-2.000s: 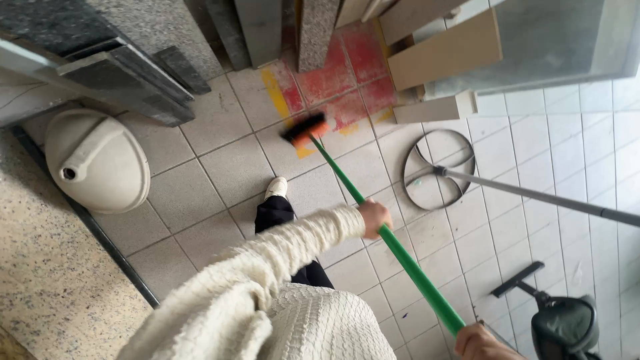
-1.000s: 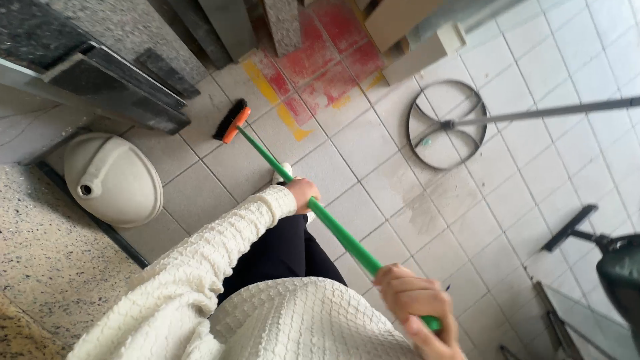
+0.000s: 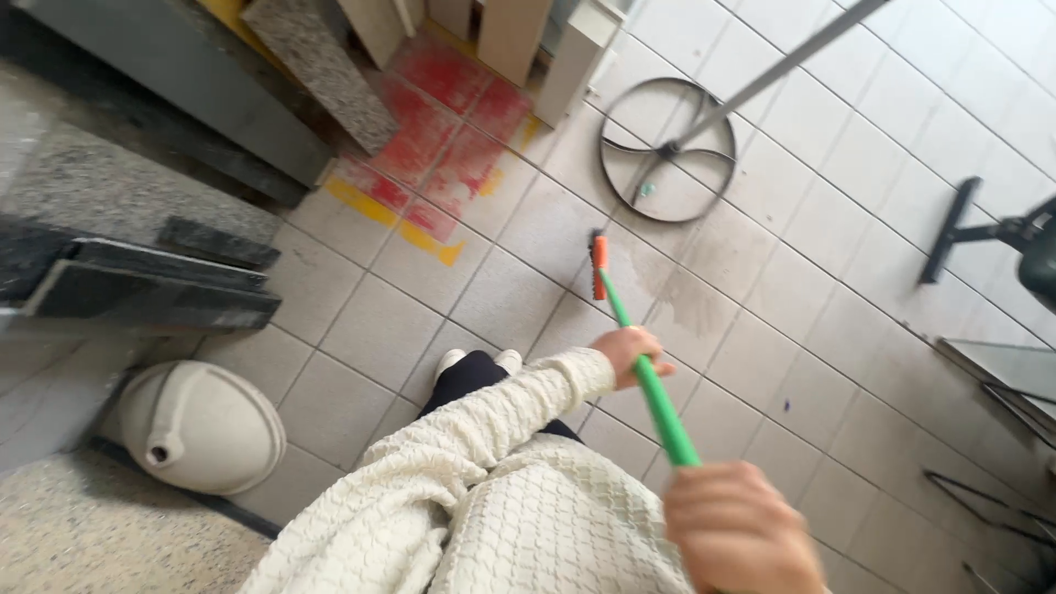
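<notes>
A broom with a green handle [image 3: 662, 404], an orange head [image 3: 600, 268] and dark bristles slants across the view. My left hand [image 3: 631, 356], at the end of a cream knit sleeve, is closed around the lower part of the handle. Higher up the handle, at the bottom right, my right hand [image 3: 738, 528] grips it and looks blurred. The broom head is on or just over the grey floor tiles [image 3: 511, 289], right of the red and yellow painted patch [image 3: 445, 140] and below a round metal base [image 3: 668, 148].
Stone slabs [image 3: 322, 74] and dark offcuts [image 3: 157, 289] lean at the left. Below them lies an upturned ceramic basin [image 3: 202, 429]. Pale boards [image 3: 577, 62] stand at the top. A grey pole [image 3: 784, 70] rises from the round base. A black T-shaped foot [image 3: 950, 231] stands at right.
The broom head has moved away from the painted patch and dark slabs onto tiles near the round metal base. Both hands remain on the handle. The view has shifted.
</notes>
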